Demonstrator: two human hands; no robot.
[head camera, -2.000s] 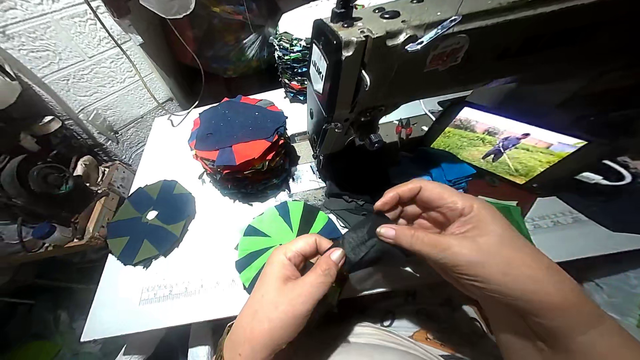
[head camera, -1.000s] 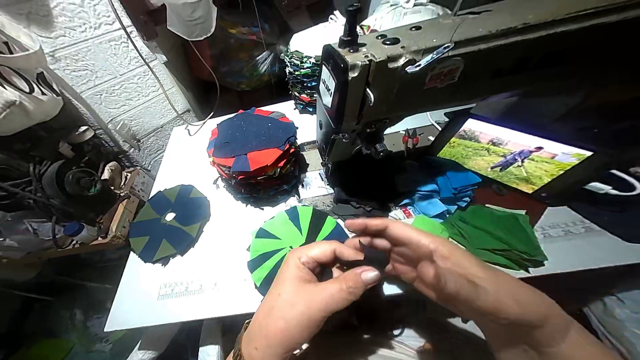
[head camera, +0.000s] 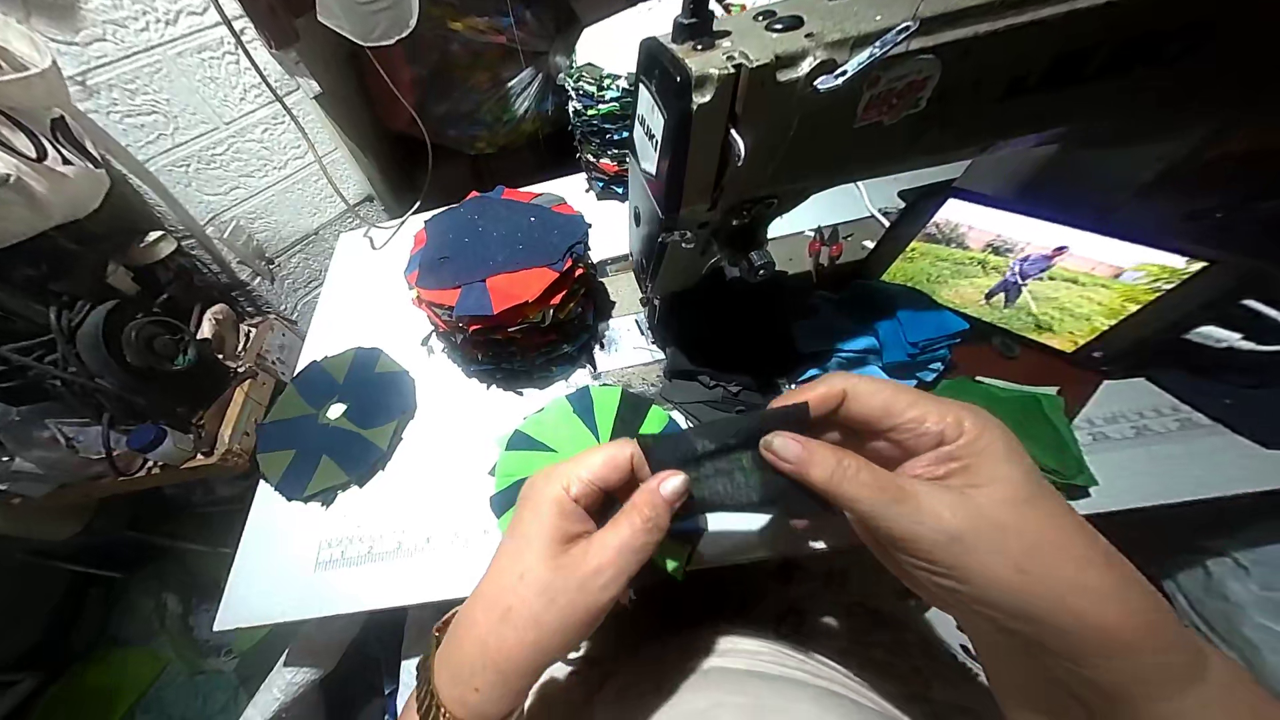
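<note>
A small piece of black fabric (head camera: 735, 465) is stretched between my two hands. My left hand (head camera: 590, 530) pinches its left end between thumb and finger, and my right hand (head camera: 900, 470) pinches the right end. Behind the left hand lies a round patchwork of green and black fabric wedges (head camera: 560, 430). Dark fabric pieces (head camera: 710, 385) lie by the base of a Juki sewing machine (head camera: 690, 150), whose needle area is in shadow. Blue fabric pieces (head camera: 890, 335) and green fabric pieces (head camera: 1030, 430) lie beyond my right hand.
A stack of red and navy fabric rounds (head camera: 500, 250) stands left of the machine. A blue and olive round (head camera: 340, 420) lies on the white table (head camera: 300, 575) at left. Small red-handled snips (head camera: 825, 247) and a lit screen (head camera: 1040, 270) are behind. Another fabric stack (head camera: 600, 130) stands farther back.
My hands have moved apart from where they were close together one second ago, and the black fabric now shows spread between them.
</note>
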